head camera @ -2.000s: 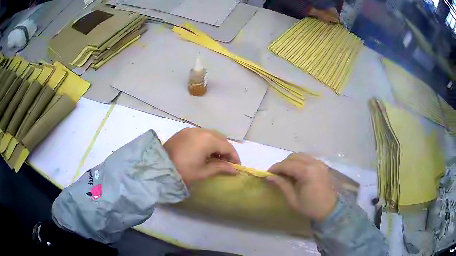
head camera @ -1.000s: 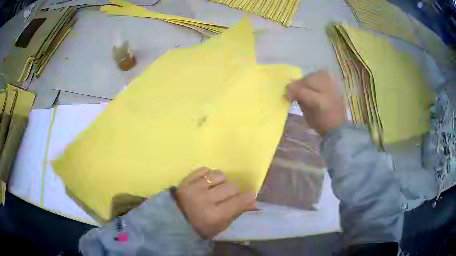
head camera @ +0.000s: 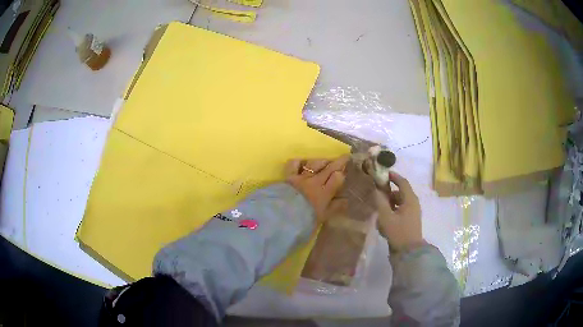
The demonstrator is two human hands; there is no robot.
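Note:
A large yellow bag panel (head camera: 192, 121) lies flat, yellow side up, its right edge over the brown hammering slab (head camera: 335, 252) under clear plastic. My left hand (head camera: 319, 182) lies flat on the panel's right edge, holding nothing, fingers partly spread. My right hand (head camera: 399, 214) grips a hammer (head camera: 381, 163) with a round dark head and pale wrapping, over the slab's far end, close to the panel's corner. The hammer's handle is mostly hidden in my right hand. Whether the head touches the panel cannot be told.
A thick stack of yellow panels (head camera: 511, 96) with layered edges lies at the right. A small glue bottle (head camera: 94, 52) stands at the far left. Ends of loose yellow strips (head camera: 227, 13) show at the far edge. A white sheet (head camera: 57, 172) lies under the panel.
The panel has gone from folded and held between both hands to lying flat, yellow side up. My right hand has let it go and taken the hammer. My left hand has moved to its right edge.

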